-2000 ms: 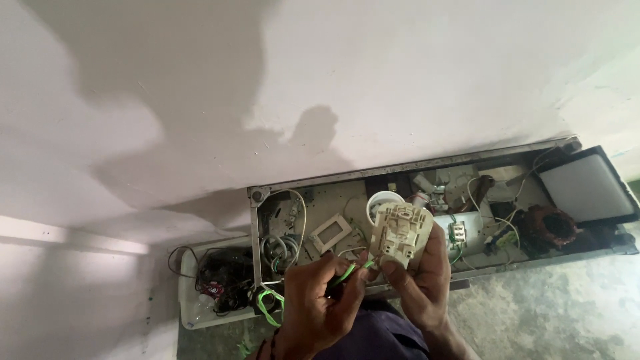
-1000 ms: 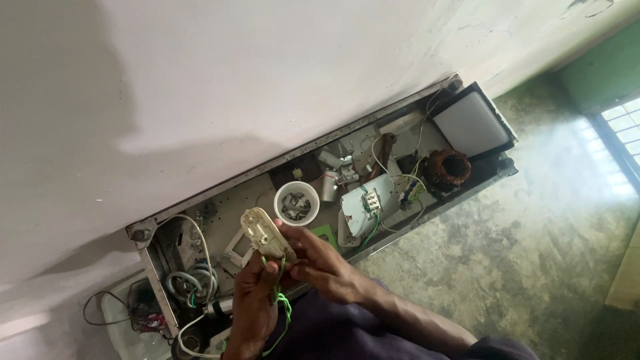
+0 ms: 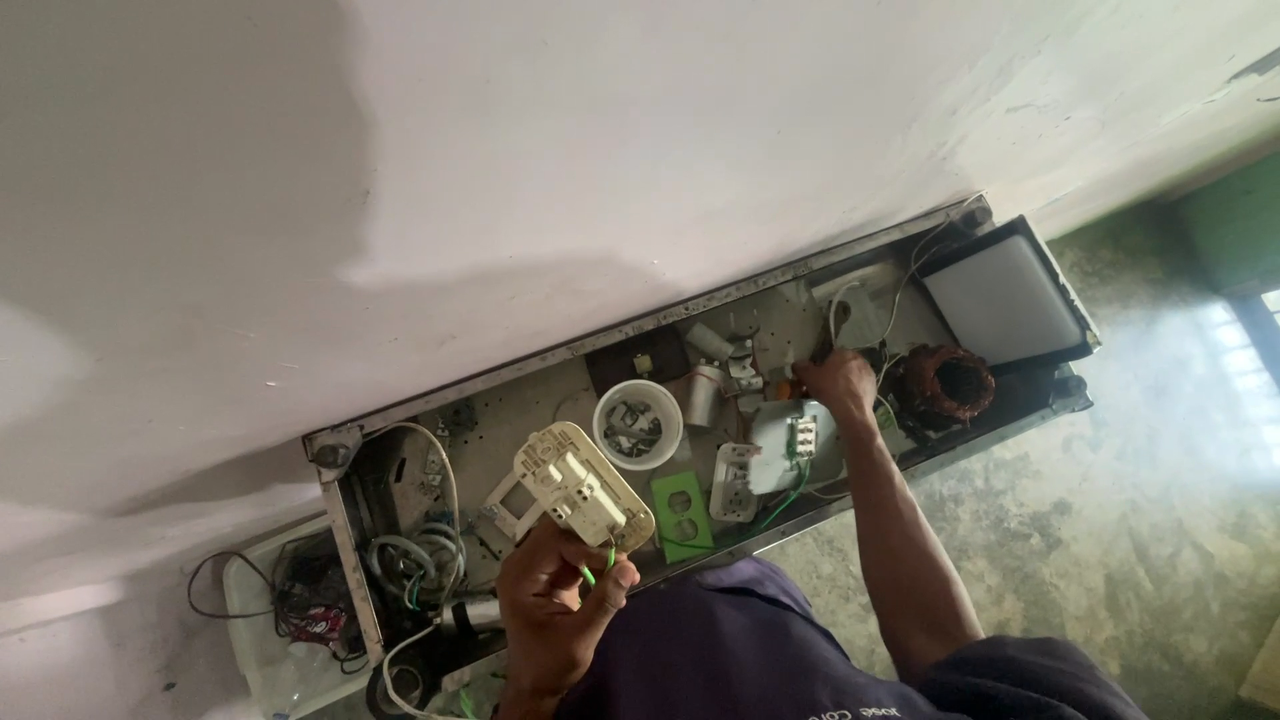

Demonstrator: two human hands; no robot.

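Note:
My left hand [image 3: 565,600] grips a cream plastic electrical fitting [image 3: 585,487] by its lower edge, with its moulded inner side toward me. Bright green wire [image 3: 588,575] runs between the thumb and fingers at that edge. Reaching into the metal tray, my right hand [image 3: 840,383] is at an orange-handled item [image 3: 787,388], beside a dark tool; whether the fingers hold either cannot be seen. Just below that hand lies a pale metal plate [image 3: 775,470] with a white terminal block [image 3: 803,438]. A white tub of small metal parts [image 3: 638,467] stands between the hands.
The long metal tray [image 3: 345,560] runs along the wall. It holds a green outlet cover plate [image 3: 682,510], a white socket part [image 3: 736,483], a copper-wound ring [image 3: 950,385], a white panel [image 3: 1010,300] and coiled grey cable [image 3: 415,560]. A pale bin [image 3: 260,640] stands left.
My right hand has left the cream fitting and reached right into the tray. My left hand still holds the fitting with the green wire.

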